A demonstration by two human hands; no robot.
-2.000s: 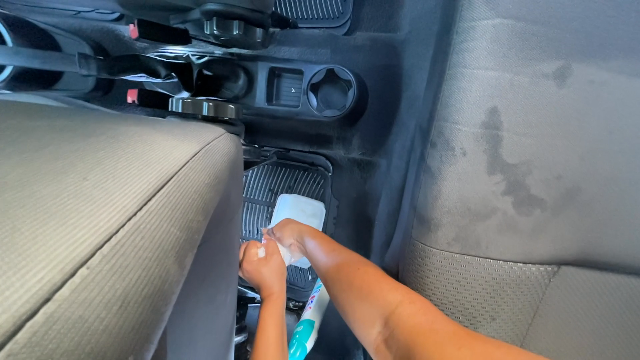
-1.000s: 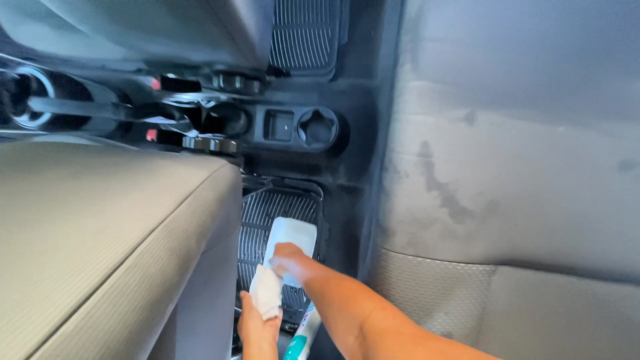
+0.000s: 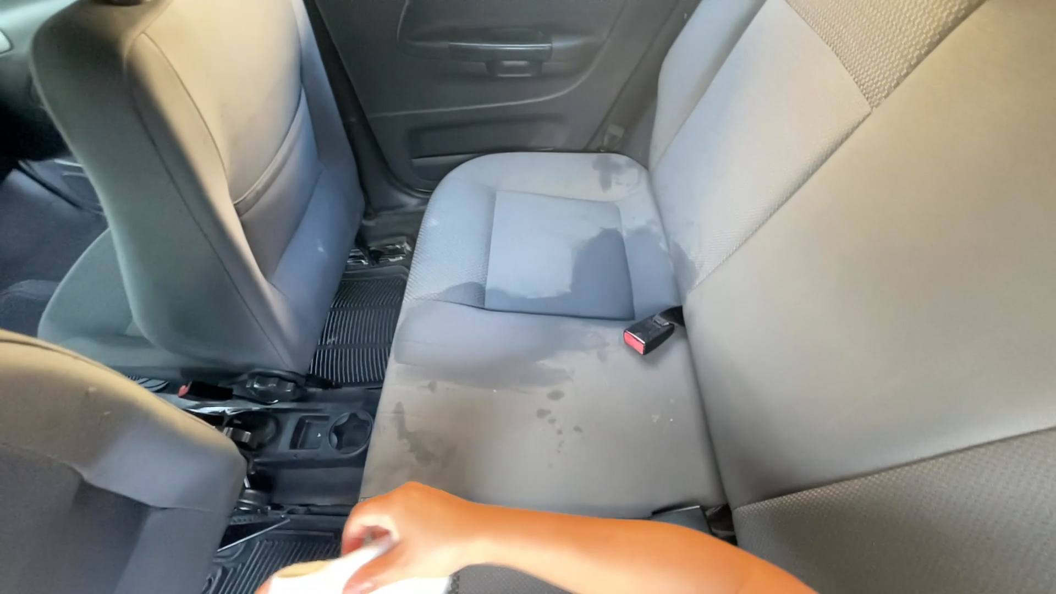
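Note:
At the bottom edge, my right hand (image 3: 421,536) is closed on a white, cloth-like item (image 3: 363,571), whose lower part runs out of view. A sliver of skin beside the item, at its left, appears to be my left hand (image 3: 276,580); its fingers and grip are mostly cut off. My right forearm crosses the near part of the rear seat cushion (image 3: 511,445). Dark damp-looking patches and small spots mark that grey fabric. A larger dark patch (image 3: 606,268) covers part of the cushion's far section.
Front seat backs (image 3: 223,165) stand at the left. Between them and the rear bench lie the centre console with a cup holder (image 3: 351,432) and a ribbed floor mat (image 3: 355,330). A seat belt buckle (image 3: 649,332) rests on the bench, below the backrest (image 3: 874,289). Beyond is a door (image 3: 511,99).
The view has swung up toward the far door. My hands were down over the near floor mat, by a white container and a white and teal bottle; the bottle is out of view now.

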